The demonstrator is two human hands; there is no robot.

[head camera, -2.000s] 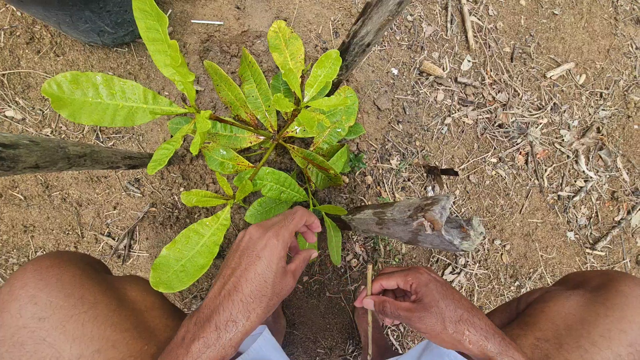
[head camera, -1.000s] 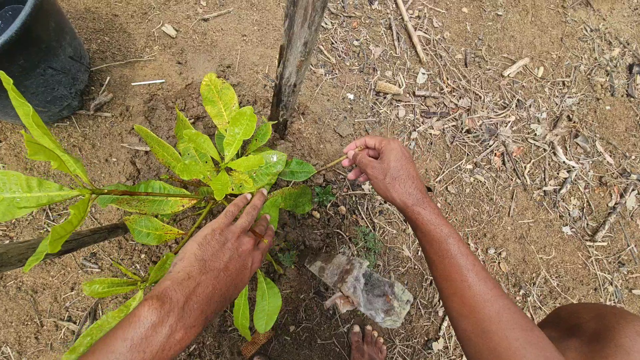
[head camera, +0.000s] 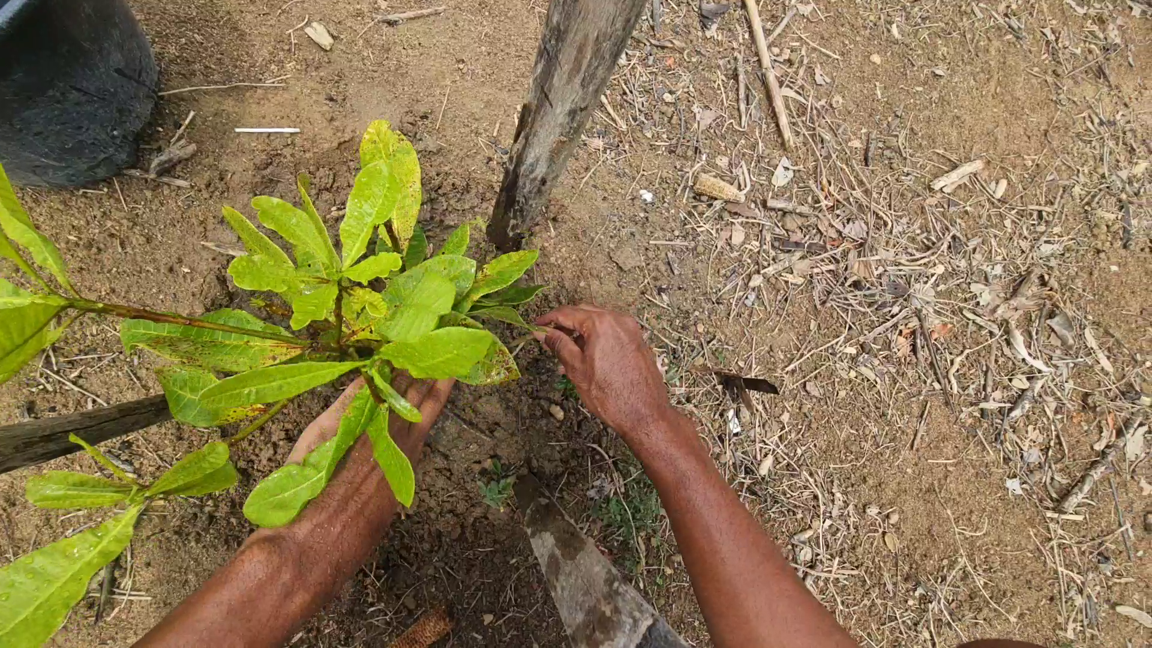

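Note:
A young leafy plant (head camera: 432, 346) with broad green leaves, some spotted yellow and brown, spreads across the left and middle of the head view. My left hand (head camera: 396, 409) reaches in under its leaves; the foliage covers most of the fingers, so what they touch is hidden. At the right side of the plant, my right hand (head camera: 594, 355) has its thumb and forefinger pinched together at a thin stem or stick tip beside the leaves. Whether that piece belongs to the plant cannot be told.
A wooden post (head camera: 567, 108) stands behind the plant, and another wooden pole (head camera: 81, 432) comes in from the left. A weathered post (head camera: 585, 567) lies toward the bottom. A black bucket (head camera: 72, 99) is at the upper left. Dry twigs and leaves litter the soil at right.
My left hand has gone from on top of the leaves to beneath them. My right hand, a little away from the leaves one second ago, is now close against them. The view has shifted.

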